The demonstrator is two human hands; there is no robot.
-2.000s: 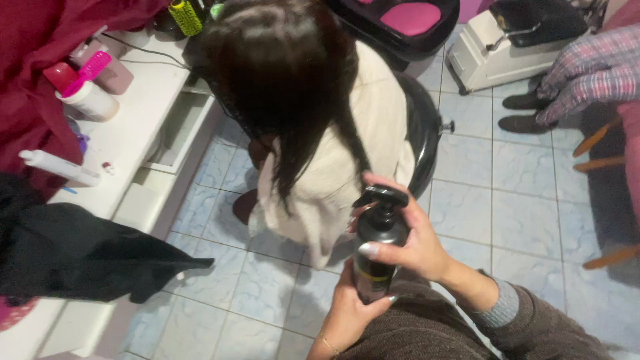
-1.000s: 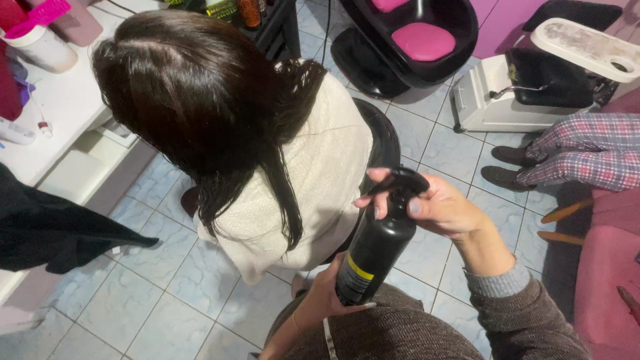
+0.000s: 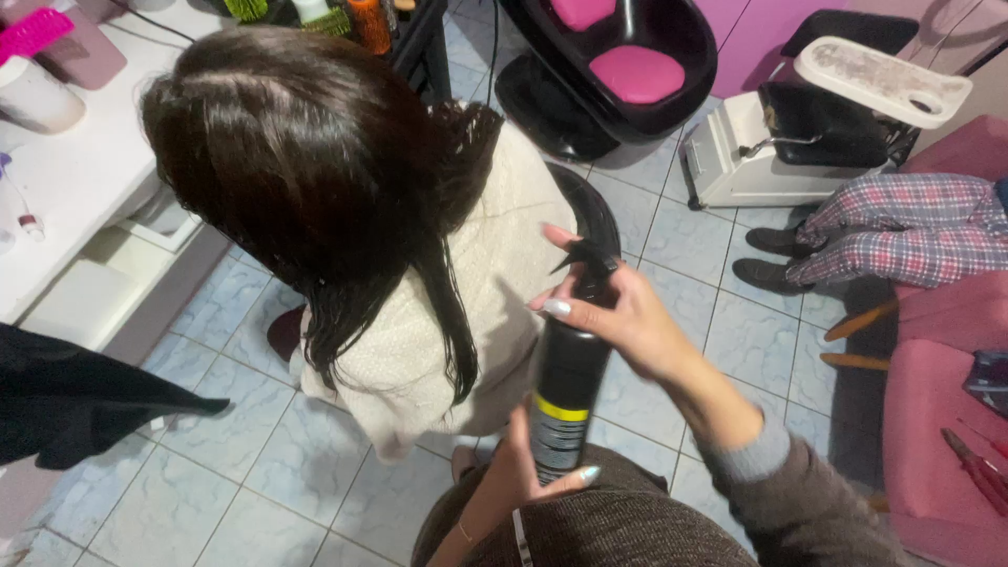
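Note:
A black pump bottle (image 3: 571, 378) with a yellow band and printed writing stands nearly upright between my hands. Its lower part is gripped by my left hand (image 3: 520, 465), thumb across the front. My right hand (image 3: 610, 303) is wrapped around the neck just under the black pump head (image 3: 591, 260), with the index finger raised beside it. Just left of the bottle, a seated person with long, damp-looking dark hair (image 3: 291, 157) has a cream towel or cloth (image 3: 504, 236) over the shoulders. Strands of hair hang down over the cloth.
A white counter (image 3: 87, 173) with an open drawer (image 3: 157, 220) runs along the left, a black cloth (image 3: 94, 394) below. Behind are a black chair with pink pads (image 3: 685, 47) and a white pedicure unit (image 3: 740, 157). Another person's plaid-covered legs (image 3: 906, 228) extend from a pink armchair (image 3: 937, 394).
The bottle, turned sideways-on two seconds ago with my left hand at its base, now shows its yellow band and writing towards me. The view has shifted, bringing the seated person closer.

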